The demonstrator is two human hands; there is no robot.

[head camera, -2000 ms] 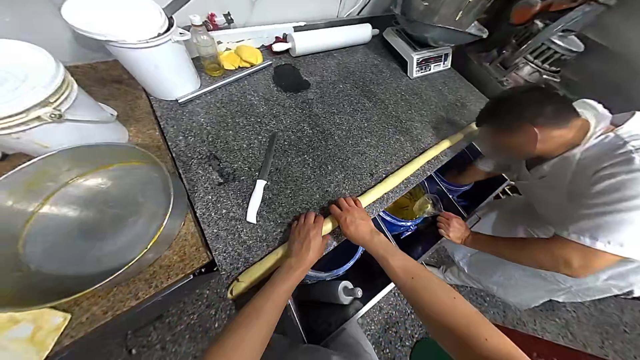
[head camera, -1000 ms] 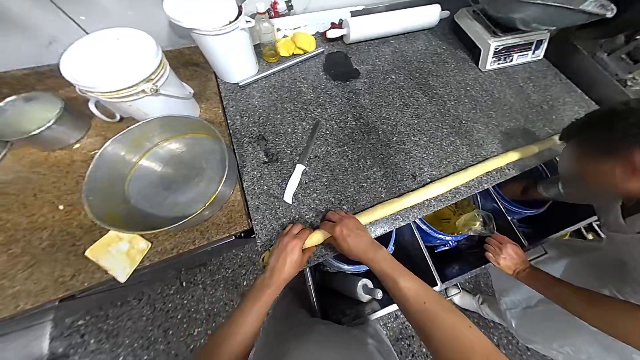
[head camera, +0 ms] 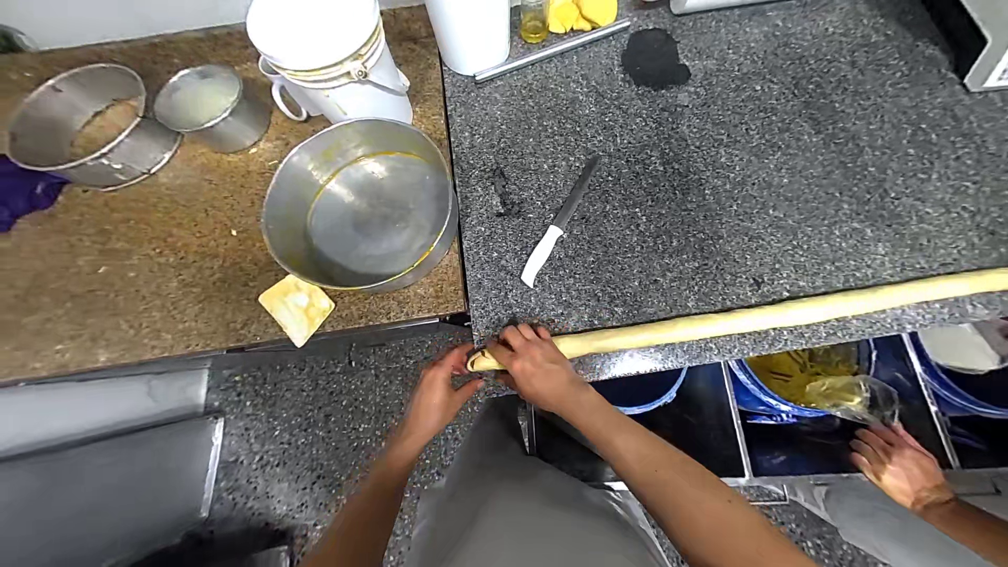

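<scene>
A long rope of pale yellow dough (head camera: 709,327) lies along the front edge of the speckled granite counter. My right hand (head camera: 535,364) rests over the rope close to its left end, fingers curled on top of it. My left hand (head camera: 442,392) is at the tip of that end, just off the counter's corner, with thumb and fingers apart; whether the fingertips touch the dough is hard to tell. A knife with a white handle (head camera: 542,256) lies on the counter behind the rope, its blade pointing away.
On the brown counter at left stand a large metal pan (head camera: 378,209), a lidded white bucket (head camera: 339,71), metal rings and a yellowish square piece (head camera: 298,309). Below the counter are blue-lined bins (head camera: 803,374). A co-worker's hand (head camera: 898,465) holds a clear scoop (head camera: 854,398) there.
My left hand has come off the top of the dough rope to its left tip. My right hand has shifted toward that end. The view has swung left.
</scene>
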